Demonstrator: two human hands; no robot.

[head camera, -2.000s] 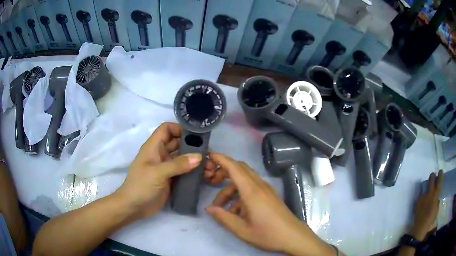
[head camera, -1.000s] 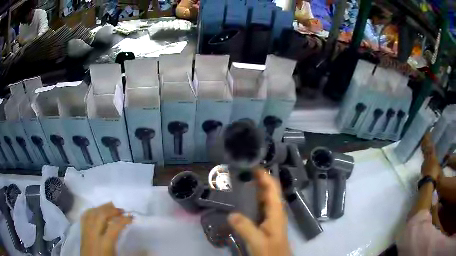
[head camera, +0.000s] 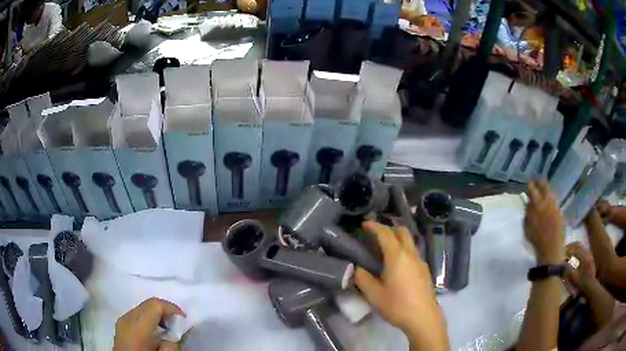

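My right hand (head camera: 408,284) is around the handle end of a grey handheld fan (head camera: 312,216), which lies barrel-left on the pile and mostly covers a white part (head camera: 291,237). Another grey fan (head camera: 246,241) lies just left of it, its dark round end facing up and its handle pointing right. A third fan (head camera: 294,298) lies below, near a white piece (head camera: 353,306). My left hand (head camera: 147,325), cut off by the bottom edge, pinches a small crumpled bit of white sheet (head camera: 175,327).
Grey fans with thin white sheets (head camera: 67,291) between them lie at far left. A flat white sheet (head camera: 147,240) is beside them. Open retail boxes (head camera: 237,147) stand along the back. More fans (head camera: 449,240) lie at right, near another person's hand (head camera: 544,223).
The fan in my right hand has gone from upright to lying across the pile over the white part. Another person's hand has moved left at the right side. The view has shifted from downward to forward.
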